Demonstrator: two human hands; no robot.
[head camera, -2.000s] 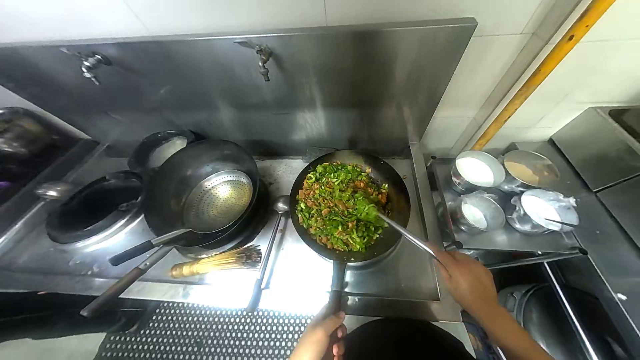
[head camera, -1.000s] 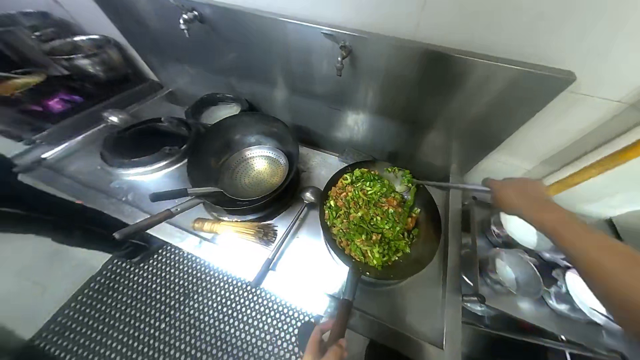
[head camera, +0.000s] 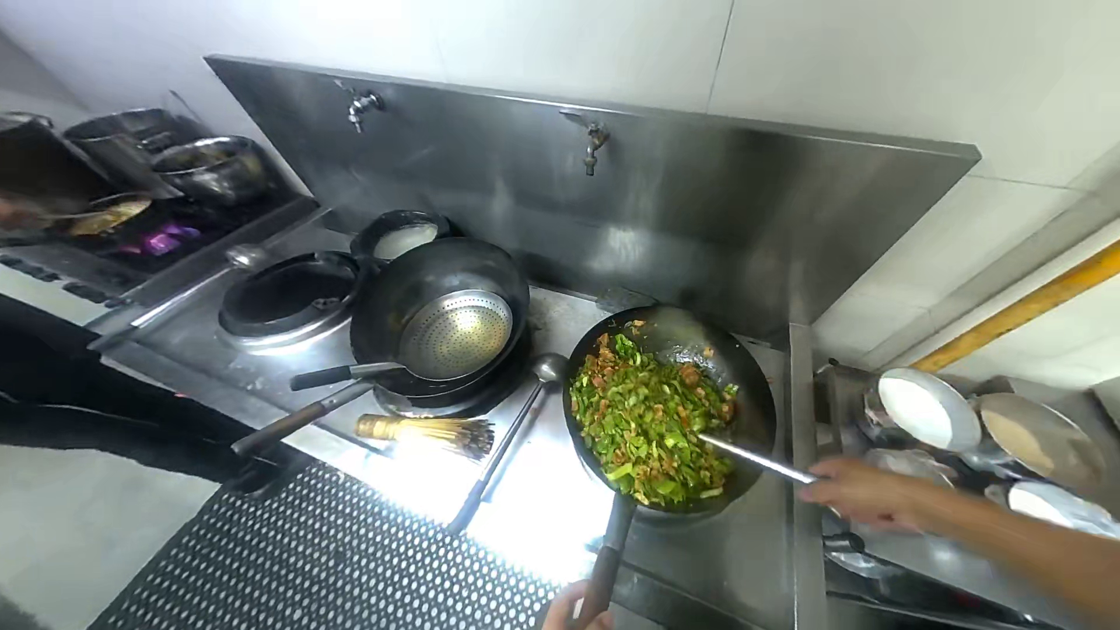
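Note:
A black wok (head camera: 754, 385) on the stove holds chopped green vegetables mixed with bits of meat (head camera: 647, 420). At the bottom edge, my left hand (head camera: 573, 608) grips the wok's handle (head camera: 612, 560); part of this hand is cut off by the frame. From the right reaches my right hand (head camera: 853, 494), closed around the metal shaft of a cooking utensil (head camera: 757, 457). The utensil's head is buried in the food, so its shape is hidden. A ladle (head camera: 549, 367) lies left of the wok.
Further left, a perforated strainer (head camera: 457, 334) rests in a second wok (head camera: 437, 262), near a bamboo brush (head camera: 424, 430). Two taps (head camera: 591, 149) project from the steel backsplash. Bowls of white and tan contents (head camera: 929, 407) stand at right. A person's dark-clothed leg (head camera: 105, 394) is at far left.
My right hand and the utensil have moved from the wok's upper right side to its lower right. The food has shifted within the wok. The view has swung about.

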